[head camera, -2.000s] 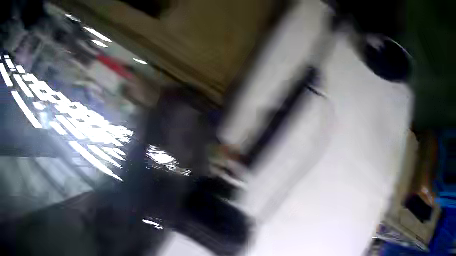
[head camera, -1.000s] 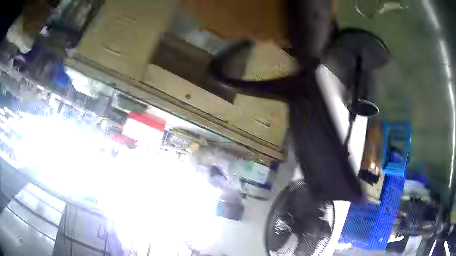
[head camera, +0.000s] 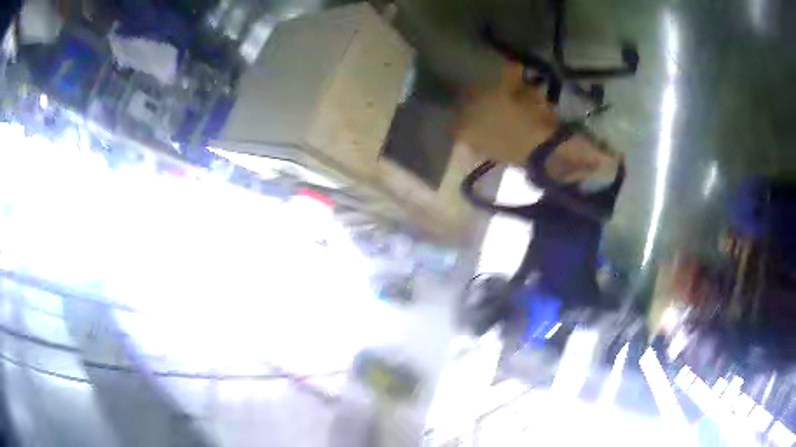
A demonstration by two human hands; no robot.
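Note:
Neither of my hands shows in the picture. The view is tilted and blurred, with strong glare at the left and along the bottom. Nearest in front stands a dark office-type chair (head camera: 563,249) with looped black armrests. A beige desk or cabinet (head camera: 349,96) stands to the left of it. No object is seen held or worked on.
A cardboard-brown surface (head camera: 506,118) shows behind the chair. A round dark fan-like thing (head camera: 486,301) is left of the chair's lower part. Black metal legs or a stand (head camera: 567,70) show at the top. The green floor (head camera: 646,157) carries a bright light reflection.
The view has turned sharply and moved back from the furniture. The white tabletop of the first frame is no longer recognisable. The chair and cabinet now look smaller than one second ago.

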